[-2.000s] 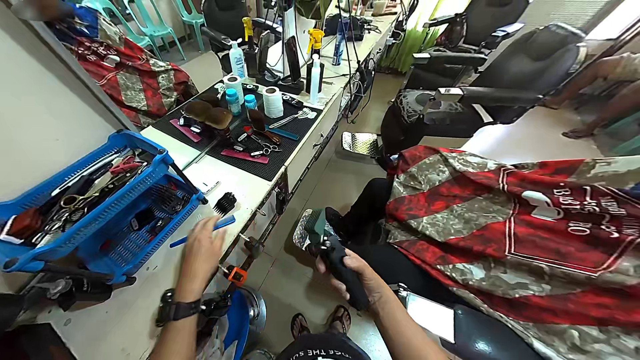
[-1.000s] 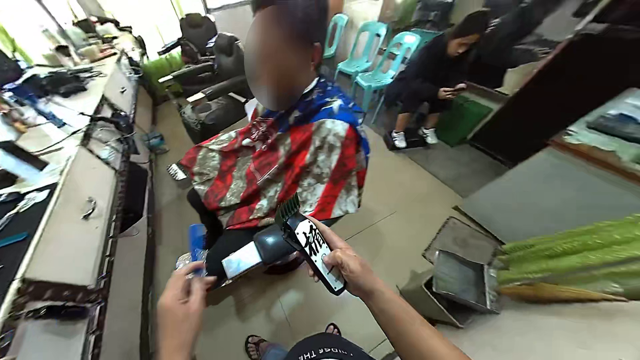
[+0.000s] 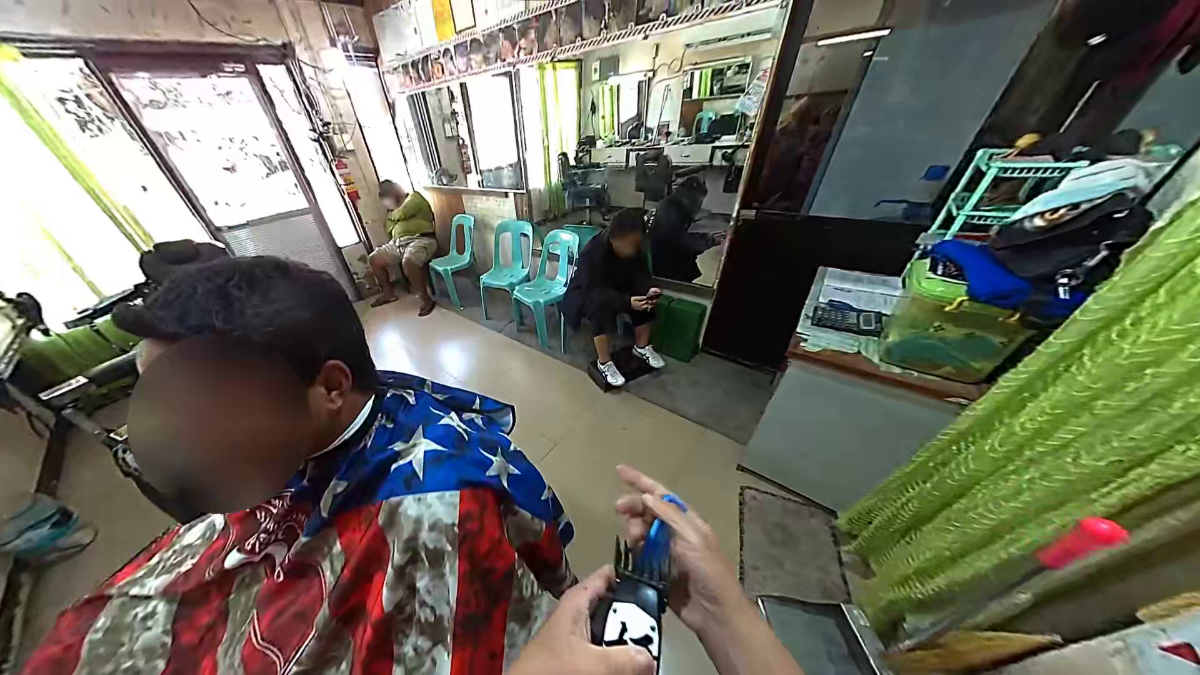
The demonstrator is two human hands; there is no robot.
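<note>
Low in the centre, my left hand grips a black hair clipper with a white patterned face. The clipper's black guard comb points up. Close against its right side is my right hand, a blue comb held in its fingers, mostly hidden by them; two fingers stick out to the left. To the left of both hands sits a person with short dark hair, draped in a barber cape with white stars on blue and red and pale stripes. Neither hand touches this person.
Two people sit by the far wall near turquoise plastic chairs. At right stand a grey cabinet bearing a calculator and a plastic bin, a green curtain and a red-tipped handle. A barber chair is at left.
The view has swung right, away from the counter. My hands have come together; the clipper, in my right hand before, is now in my left, and the blue comb is now in my right.
</note>
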